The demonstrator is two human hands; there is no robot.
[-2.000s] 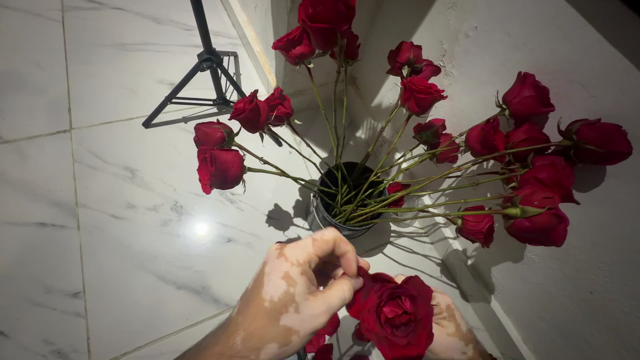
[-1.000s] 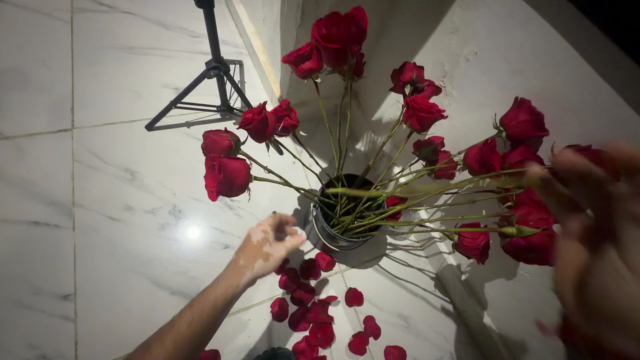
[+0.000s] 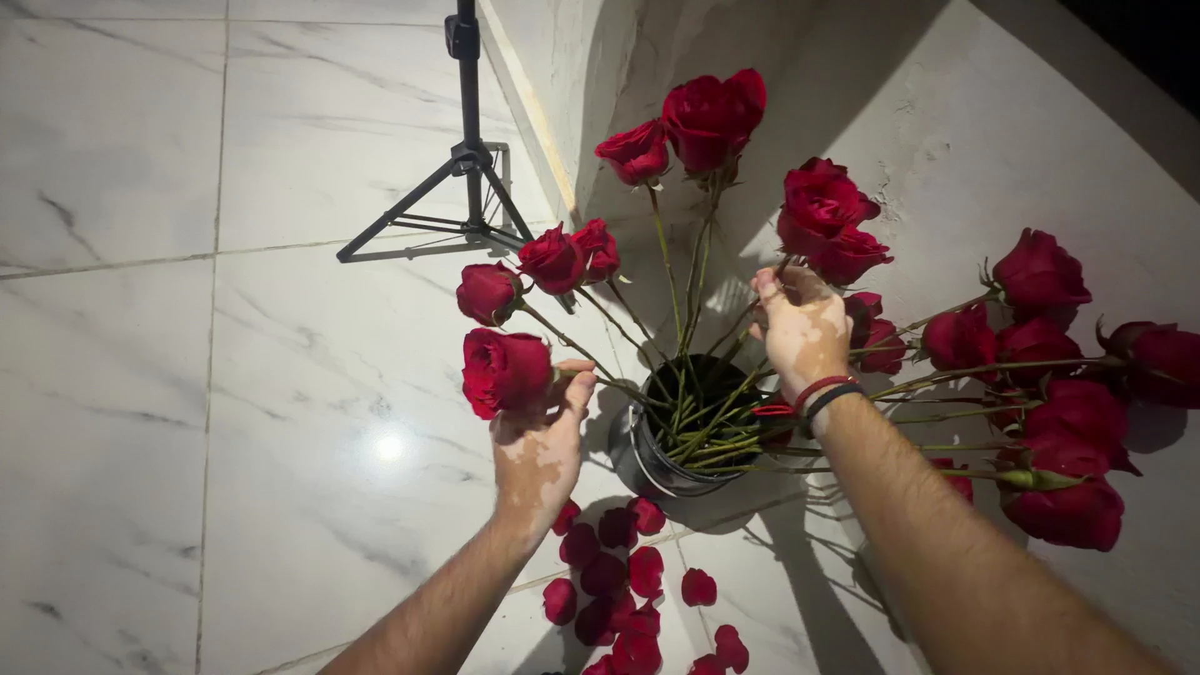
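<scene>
A dark bucket (image 3: 647,455) with a wire handle holds several long-stemmed red roses that fan outward. At its left, my left hand (image 3: 539,450) has its fingers around the stem just under the head of a red rose (image 3: 506,372). My right hand (image 3: 802,328), with a red and a black band at the wrist, pinches a stem close beneath an upper red rose (image 3: 825,202). More roses (image 3: 1041,272) lean to the right against the wall. Loose red petals (image 3: 605,574) lie on the floor below the bucket.
A black tripod stand (image 3: 472,159) rests on the marble-look tile floor (image 3: 309,375) at the upper left. Behind the bucket, a pale wall (image 3: 975,141) meets a wall edge (image 3: 539,122). Shadows of the stems fall on the floor.
The rose held near the floor two seconds ago is no longer in my hands. My left hand has moved up to a left rose; my right hand has come from the far right to an upper stem.
</scene>
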